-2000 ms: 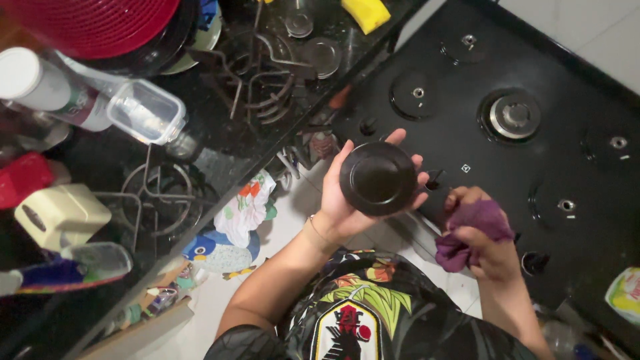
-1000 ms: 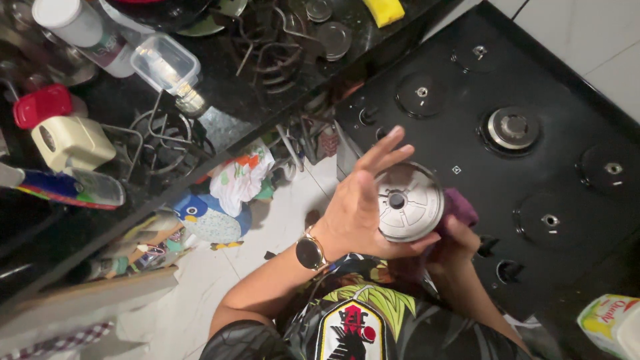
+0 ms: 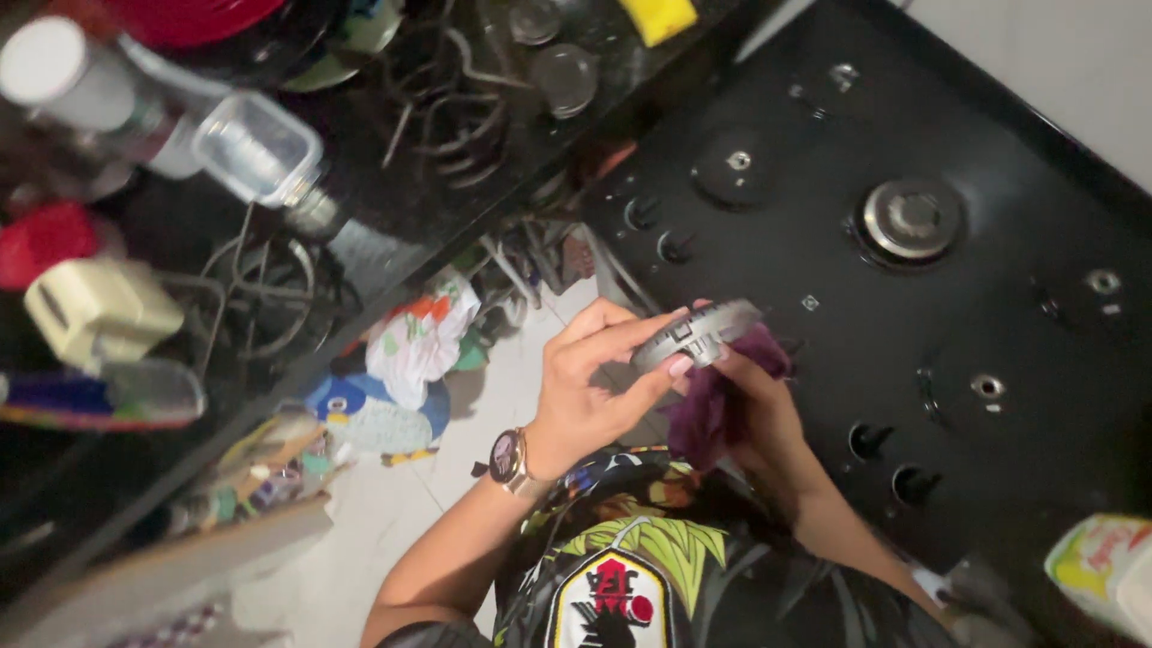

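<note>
A round metal burner part is tilted nearly edge-on between my hands, above the near edge of the black gas cooktop. My left hand, a watch on its wrist, pinches the part's left side between thumb and fingers. My right hand grips a purple cloth, its thumb against the part's lower right edge; some of its fingers are hidden behind the cloth. A silver burner sits at the cooktop's centre, with bare burner positions around it.
On the dark stone counter at left lie wire pan supports, a clear plastic container, a cream-coloured object and round burner caps. A yellow sponge or cloth is at the counter's edge. A carton stands at lower right.
The burner part went from black face up, to metal underside showing, to nearly edge-on. My right hand, first apart from it with the cloth, has come against it.
</note>
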